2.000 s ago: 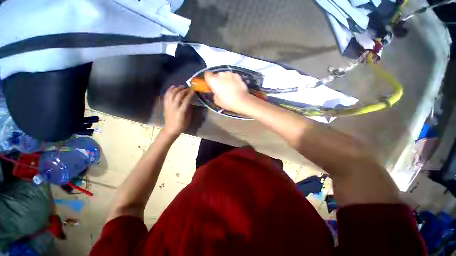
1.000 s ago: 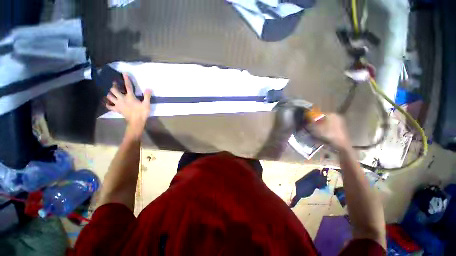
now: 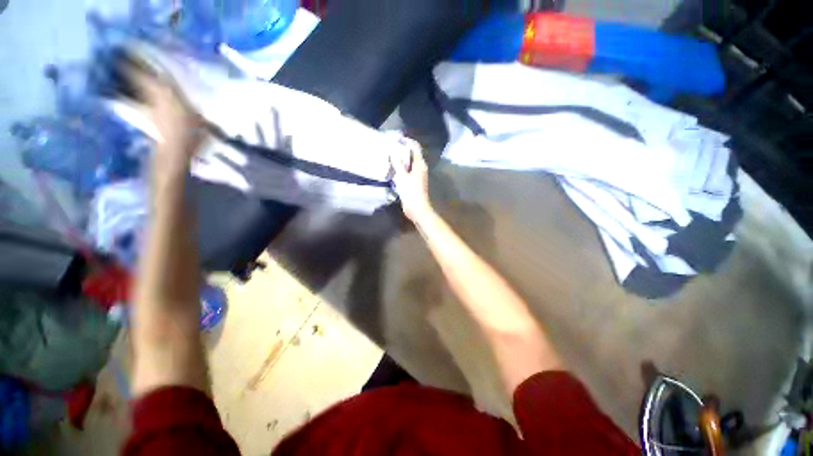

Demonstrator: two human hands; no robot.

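A white garment panel (image 3: 299, 160) with a dark lengthwise seam stretches between my hands above the black sleeve board (image 3: 334, 62) at the left. My left hand (image 3: 165, 102) is blurred and grips the panel's left end, near a dark patch. My right hand (image 3: 410, 174) pinches the right end. White layers show under the held panel; motion blur hides where they separate. The steam iron (image 3: 682, 419), with its orange-brown handle, is off my hands at the bottom right, partly cut off by the picture's edge.
A fanned pile of white and dark panels (image 3: 579, 134) lies on the grey-brown table (image 3: 526, 267). Behind it is a long blue object (image 3: 660, 62) with a red-orange label. Clear-blue bottles (image 3: 254, 22) stand at the left, beyond the sleeve board.
My right hand has let go of the iron and now holds the panel's right end. The panel has moved from the table to over the sleeve board. The view has swung left.
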